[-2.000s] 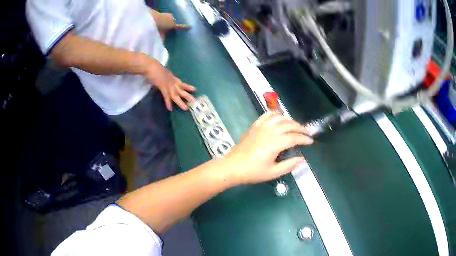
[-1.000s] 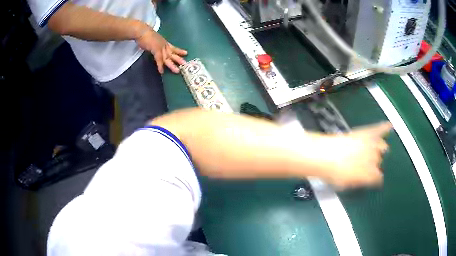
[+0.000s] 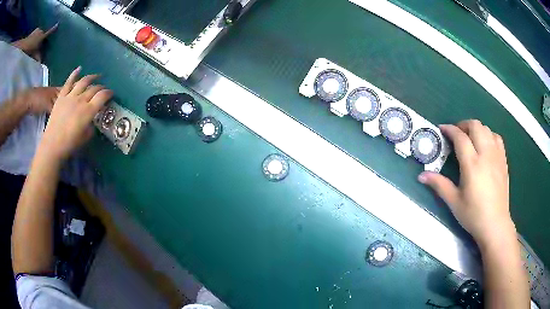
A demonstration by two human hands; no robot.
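A silver four-position plate (image 3: pixel 374 128) with a black ring in each seat lies beyond the rail on the green belt. My right hand (image 3: pixel 476 175) grips its right end between thumb and fingers. My left hand (image 3: pixel 69 124) is over the far end of a silver cover plate (image 3: pixel 134 137) with bare metal circles at the left; its grip is hidden. Stacked black inserts (image 3: pixel 166 106) lie beside that plate. Loose black rings lie on the near green surface: one by the stack (image 3: pixel 209 129), one mid-surface (image 3: pixel 275 167), one at the lower right (image 3: pixel 379 253).
A silver-white rail (image 3: pixel 313 166) crosses diagonally. A machine frame (image 3: pixel 175 60) with a red emergency stop button (image 3: pixel 145 36) is at upper left. A coworker's hand (image 3: pixel 42 99) is beside my left hand. A black-topped object (image 3: pixel 469 293) is at bottom right, near white specks (image 3: pixel 335 289).
The view has swung right and down. My left arm has moved from across the belt to the cover plate at left. My right hand and the ring-filled plate have come into view.
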